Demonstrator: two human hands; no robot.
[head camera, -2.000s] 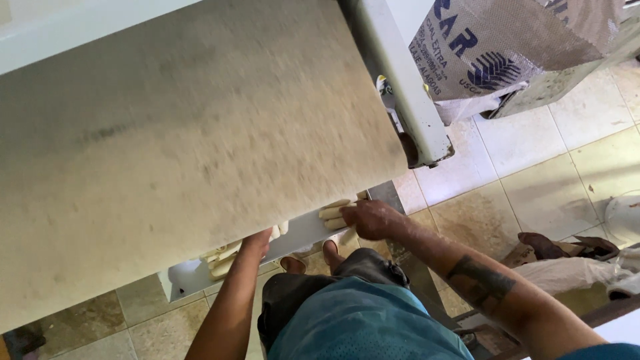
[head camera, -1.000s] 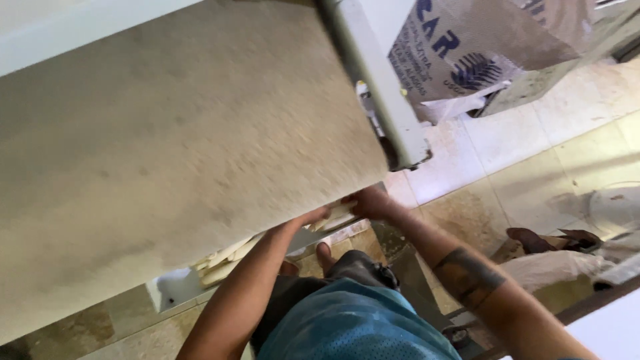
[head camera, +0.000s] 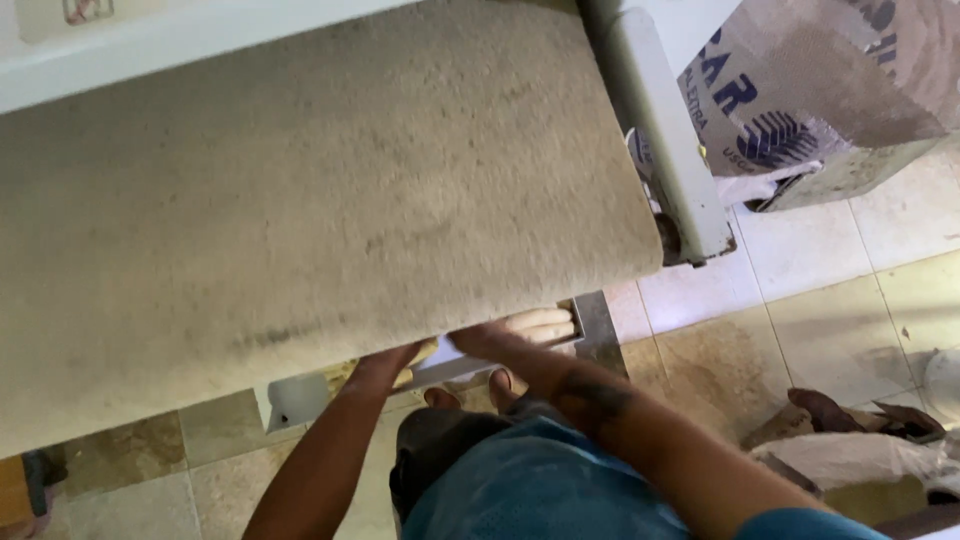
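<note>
Pale dough rolls (head camera: 541, 325) lie side by side at the right end of a shallow metal tray (head camera: 450, 370), below the front edge of a wide fabric conveyor belt (head camera: 360, 195). My right hand (head camera: 480, 339) is over the tray, just left of these rolls, its fingers partly under the belt edge. My left hand (head camera: 394, 361) is at more pale yellowish pieces (head camera: 424, 351) further left in the tray. The belt hides most of its fingers. Whether either hand grips a piece cannot be told.
A white machine frame (head camera: 679, 142) with a roller end bounds the belt at right. Beyond it, a printed woven sack (head camera: 795, 90) rests on a worn box or stand. Plastic-wrapped material (head camera: 855, 465) lies at lower right. Tiled floor (head camera: 810, 345) and my feet (head camera: 501, 386) show below.
My hands were further apart two seconds ago and came together one second ago. Now my right hand is left of the rolls at the tray's right end, which show beside it.
</note>
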